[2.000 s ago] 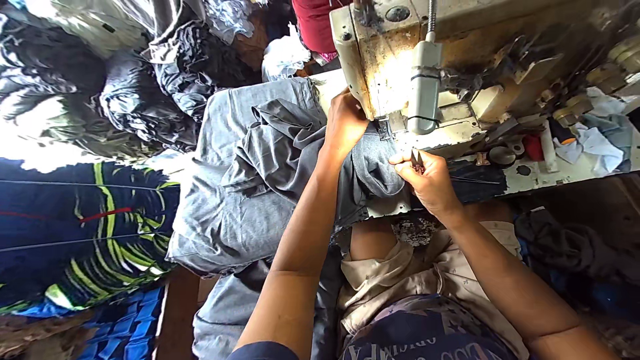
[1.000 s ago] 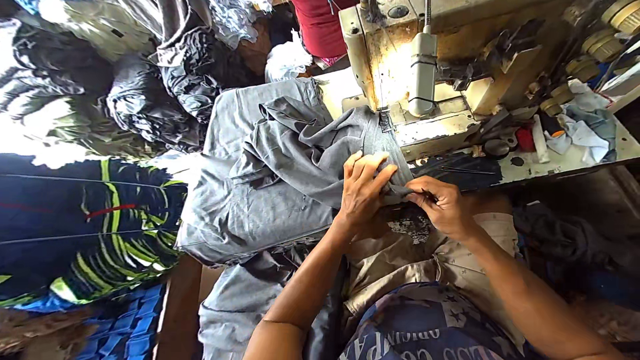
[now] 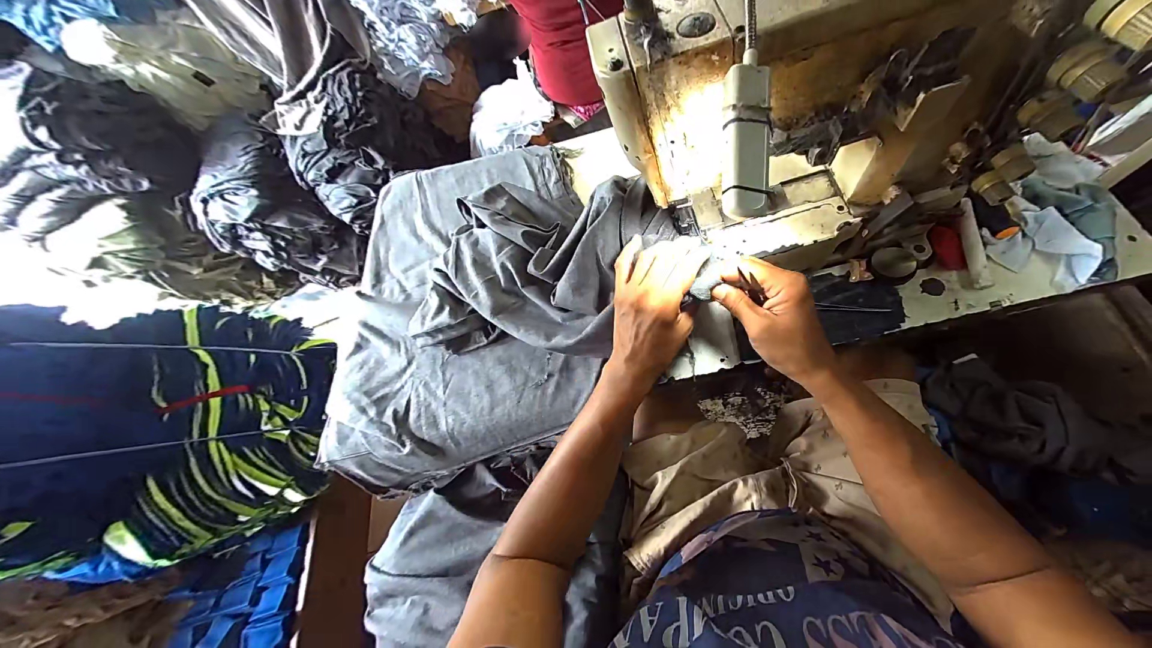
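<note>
A bunched grey fabric garment [image 3: 540, 261] lies over a stack of grey cloth [image 3: 468, 396] and runs up to the needle area of an industrial sewing machine [image 3: 846, 54]. My left hand [image 3: 655, 301] lies on the garment's edge just in front of the presser foot [image 3: 688, 216], its fingers pointing toward the machine. Touching it on the right, my right hand [image 3: 769, 310] pinches the edge of the same cloth between thumb and fingers. A slim dark tool seems to show in the right hand; its kind is unclear. A lamp [image 3: 746, 135] hangs over the needle area.
Bundles of dark cloth [image 3: 261, 189] are piled at the upper left, above a navy and lime-green fabric stack [image 3: 135, 432]. Cloth scraps [image 3: 1062, 216] and a red object [image 3: 946, 247] lie on the machine table's [image 3: 981, 306] right side. Dark cloth [image 3: 1035, 414] is at the lower right.
Both hands have moved from near the table's front edge back up toward the presser foot, with the cloth edge between them. The left hand was beside the presser foot in the earliest frame.
</note>
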